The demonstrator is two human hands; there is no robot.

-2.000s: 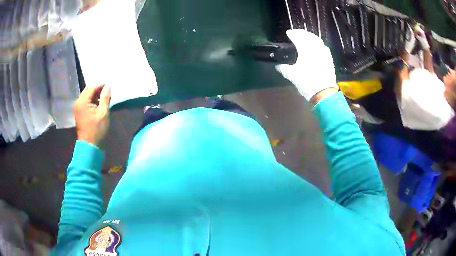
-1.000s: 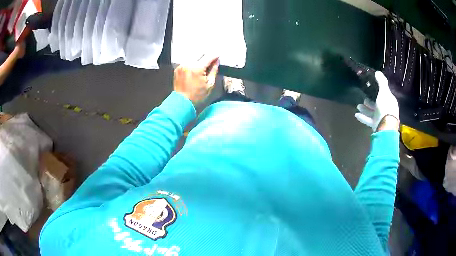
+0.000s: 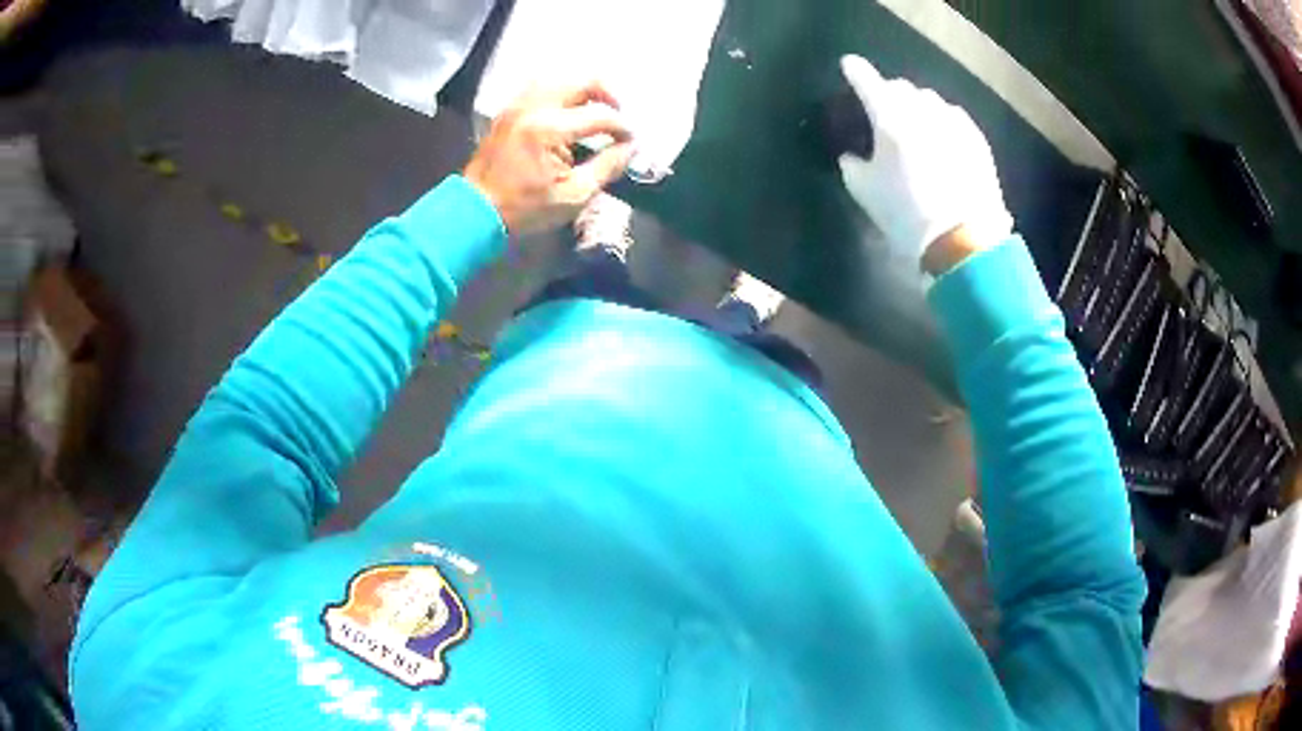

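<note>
My bare left hand (image 3: 550,154) is at the near edge of the white stack of empty bags (image 3: 607,57), its thumb and fingertips pinching at the edge of a bag. My right hand (image 3: 925,160), in a white glove, is over the dark green surface (image 3: 778,136). It holds a black unit (image 3: 853,126), of which only a small dark part shows beside the fingers; the glove hides the rest.
Grey-white bagged units (image 3: 414,50) overlap at the upper left. Waiting black units (image 3: 1164,350) stand in a dense row at the right. A pale edge rail (image 3: 1000,93) runs behind. A carton (image 3: 60,364) is on the floor at left. White cloth-like material (image 3: 1231,607) is at lower right.
My right hand has moved inward and left with the black unit, towards the bag stack. My left hand stays at the stack's near edge. The camera view has shifted and turned.
</note>
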